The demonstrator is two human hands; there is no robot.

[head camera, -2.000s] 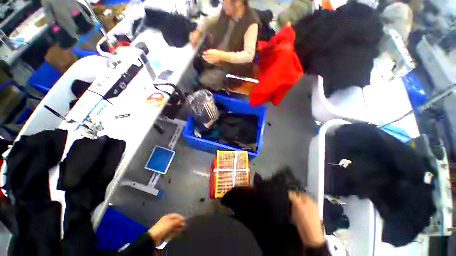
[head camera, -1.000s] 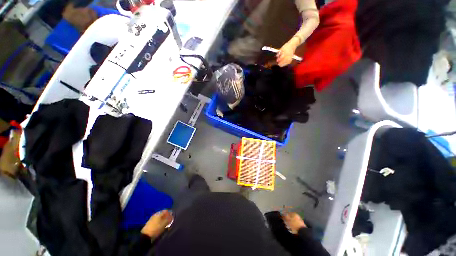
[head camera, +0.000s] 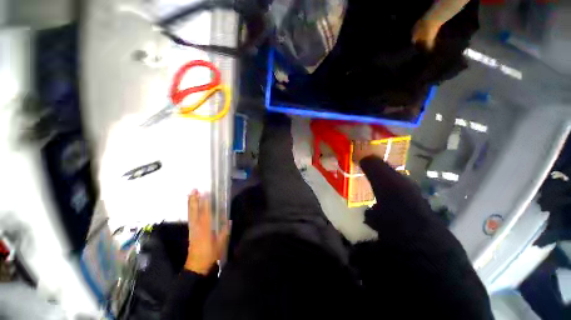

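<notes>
My left hand (head camera: 203,234) lies at the front edge of the white sewing table (head camera: 128,203), fingers extended, thumb apart, holding nothing. My right hand (head camera: 370,150) is blurred and partly hidden by its black sleeve. It holds the upper part of a red box-like object (head camera: 332,156) with a yellow-framed, orange slatted face (head camera: 362,186) and white bands. This object is tilted, its red side showing. Black cloth (head camera: 172,250) lies left of my left hand, near the blurred needle area.
Red-and-yellow scissors (head camera: 203,94) and dark snips (head camera: 143,170) lie on the table. A blue crate (head camera: 344,115) of black cloth stands ahead. Another person's hand (head camera: 427,32) is over it. A white table edge (head camera: 513,219) is at the right.
The view has moved down and closer. My left hand has moved onto the table edge. My right hand has reached forward to the red-and-yellow object, which is now tilted.
</notes>
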